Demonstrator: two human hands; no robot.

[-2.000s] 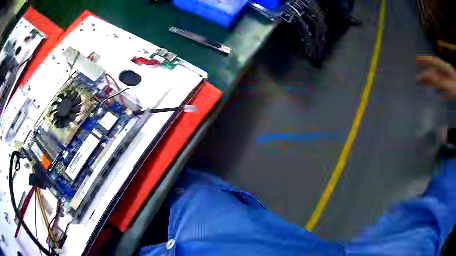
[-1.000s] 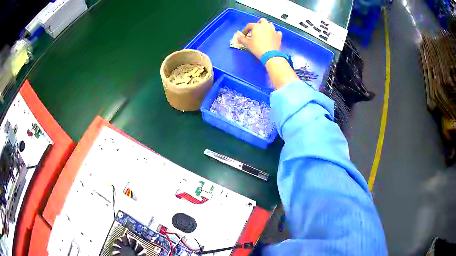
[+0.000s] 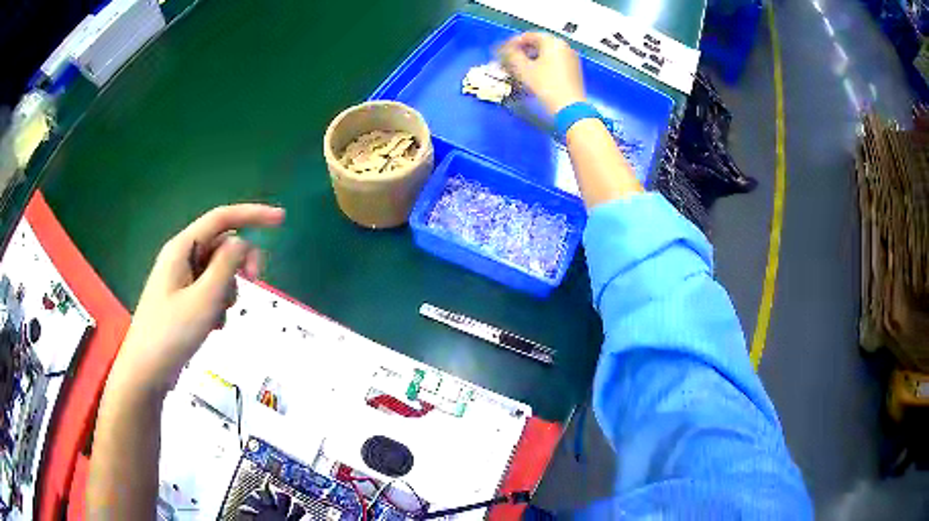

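My right hand is over the large blue tray, its fingers curled and blurred, with a blue wrist strap on the wrist. I cannot tell whether it holds anything. A small pale heap lies in the tray beside my fingers, and thin dark leads lie at the tray's right side. My left hand is above the upper left edge of the white chassis, thumb and index finger apart, with nothing visible in it. It hides part of the chassis.
A tan tub of tan pieces and a small blue bin of clear parts stand before the tray. A slim silver tool lies on the green mat. Another open unit is at the left on red foam. The floor is at the right.
My left hand has come into view at the left. My right hand has moved slightly right, off the pale heap in the tray. The view earlier swung from the chassis and floor towards the trays.
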